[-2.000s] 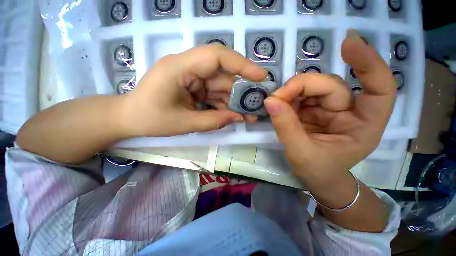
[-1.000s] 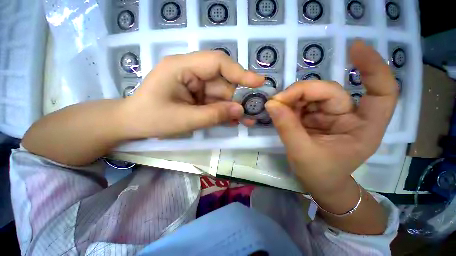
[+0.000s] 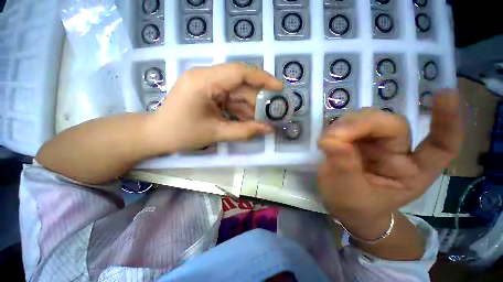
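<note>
My left hand point(image 3: 220, 110) holds a small speaker unit point(image 3: 275, 107) between thumb and fingers, its black ring and dotted grey centre facing up at me. My right hand point(image 3: 375, 160) is to the right of the unit, apart from it and blurred. Its thumb and index fingertips are pinched together; whether something tiny is between them cannot be told. Both hands are over the white parts tray point(image 3: 270, 48), whose pockets hold many similar units in columns.
Shiny clear film point(image 3: 99, 33) lies at the tray's upper left. Another white ribbed tray point(image 3: 25, 82) is at the far left. Brown cardboard point(image 3: 473, 126) and blue equipment point(image 3: 488, 201) are at the right. A pale board edge point(image 3: 265, 184) runs below the tray.
My right hand has moved away from the unit, to the right and down. My left hand still holds the unit. The tray appears slightly lower in the view than one second ago.
</note>
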